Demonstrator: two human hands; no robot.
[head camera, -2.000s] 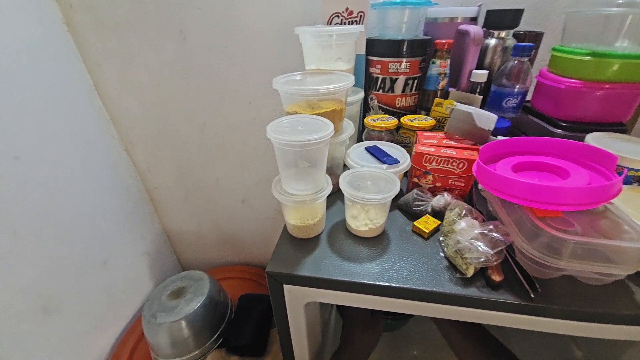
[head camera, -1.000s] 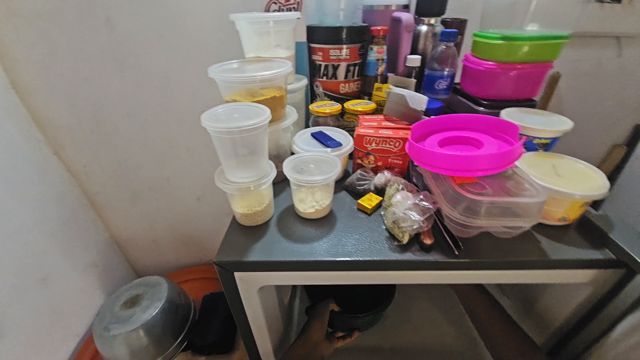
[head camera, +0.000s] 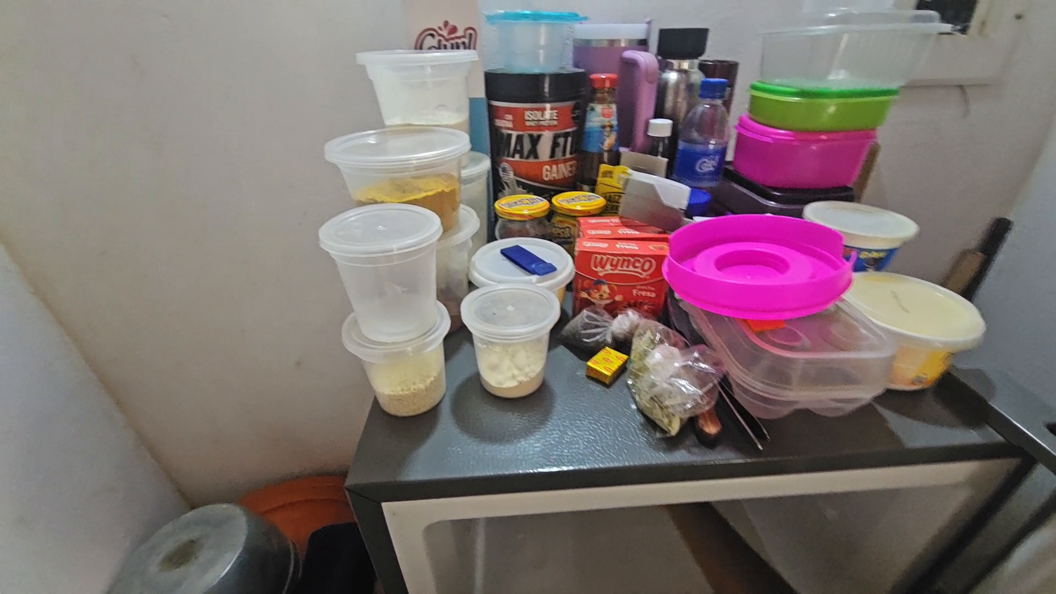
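Neither my left hand nor my right hand shows in the head view now. Lidded clear plastic tubs stand on a dark metal shelf top (head camera: 569, 429): an empty-looking tub (head camera: 379, 272) rests on a tub of pale granules (head camera: 400, 371), and beside them is a tub of white powder (head camera: 510, 346). A small yellow box (head camera: 606, 365) lies by a knotted plastic bag of dried herbs (head camera: 668, 371). Red Wynco boxes (head camera: 620, 276) stand behind. A bright pink ring-shaped lid (head camera: 759, 264) rests over a clear plastic container (head camera: 800, 355). Metal tongs (head camera: 747, 412) poke out from under it.
A black Max FTI gainer tub (head camera: 536, 136), a plastic water bottle (head camera: 701, 132) and stacked pink (head camera: 804, 153) and green food containers (head camera: 823, 106) stand along the wall. At lower left, an upturned metal pot (head camera: 206, 553) sits near an orange basin (head camera: 301, 503). Margarine-type tubs (head camera: 916, 313) stand right.
A hand with a dark round vessel, seen under the shelf top one second ago, is out of view. The things on top have not plainly moved.
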